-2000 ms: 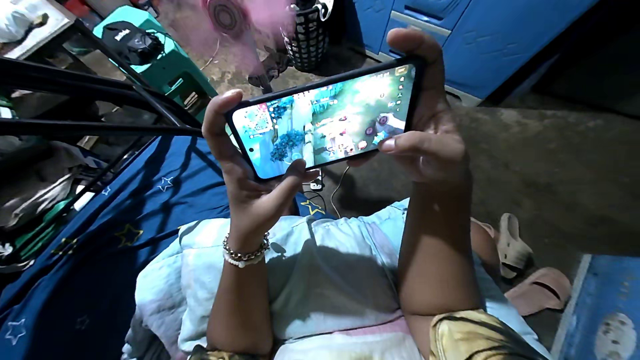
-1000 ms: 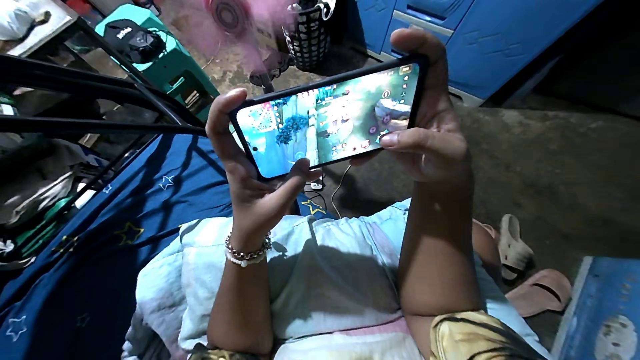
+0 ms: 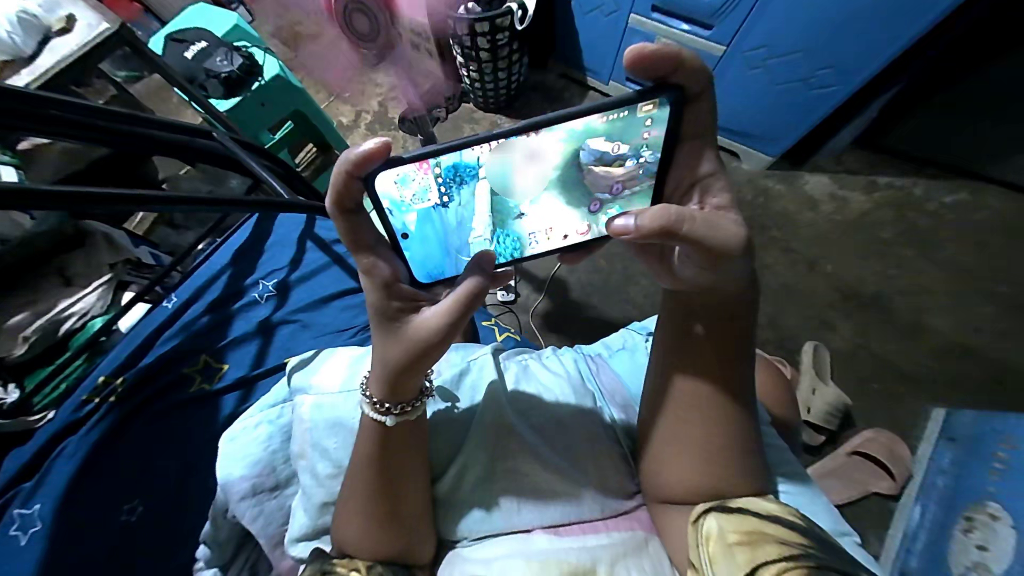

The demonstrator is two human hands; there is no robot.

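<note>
A smartphone (image 3: 524, 188) in a dark case is held sideways, its lit screen showing a colourful video game. My left hand (image 3: 416, 296) grips its left end, with the thumb on the lower edge of the screen and the index finger at the upper corner. Round that wrist are a chain bracelet (image 3: 398, 386) and a white beaded one. My right hand (image 3: 692, 192) holds the other end, thumb over the lower right of the screen, a finger bent at the top corner. Under my forearms a pale blue cloth (image 3: 520, 432) covers my lap.
Dark blue bedding with stars (image 3: 208, 344) lies at left beside black metal bars (image 3: 160, 192). Beyond are a teal container (image 3: 280, 120) with a black cap-like item, a pink fan (image 3: 364, 28), a black basket (image 3: 490, 60) and blue drawers (image 3: 768, 72). Sandals (image 3: 864, 464) lie on the floor near a blue box (image 3: 960, 496).
The game picture on the phone's screen has changed. Both hands keep about the same hold on the phone.
</note>
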